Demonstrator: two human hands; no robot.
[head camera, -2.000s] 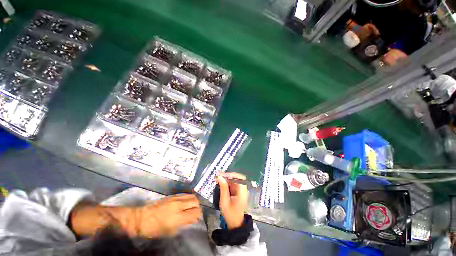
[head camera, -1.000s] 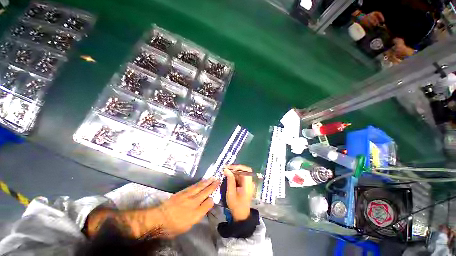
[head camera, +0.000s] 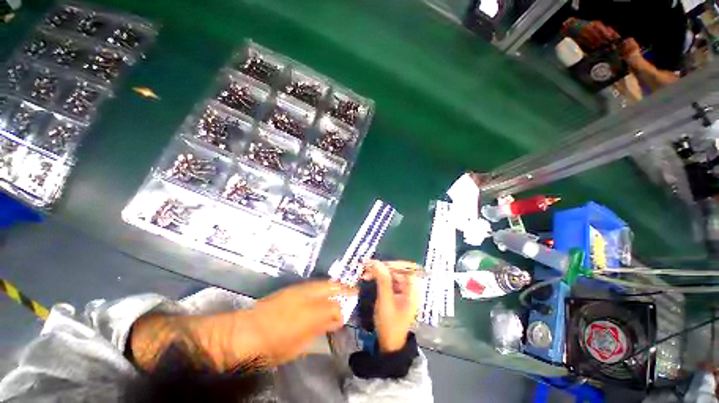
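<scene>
A narrow white strip with rows of dark blue marks (head camera: 369, 236) lies at the bench's front edge. My left hand (head camera: 296, 321) is at its lower end, blurred, with fingertips close to my right hand; whether it holds a small part cannot be told. My right hand (head camera: 393, 295) is over the strip's lower right side, thumb and fingers pinched on thin tweezers (head camera: 408, 268) that point across the strip. A clear blister tray (head camera: 264, 124) lies left of the strip, its square pockets heaped with small dark and coppery components.
A second tray (head camera: 57, 118) lies far left. Right of my right hand are spare strips (head camera: 438, 264), a white and green bottle (head camera: 493, 279), a red syringe (head camera: 532, 205), a blue box (head camera: 579, 228) and a black fan (head camera: 609, 341). A metal frame (head camera: 599, 138) runs behind; another person's hands (head camera: 631, 59) show beyond.
My left hand came up to the strip, then its fingers drew back slightly beside my right fingertips. My right hand moved a little right, the tweezers still in it. The view shifted slightly.
</scene>
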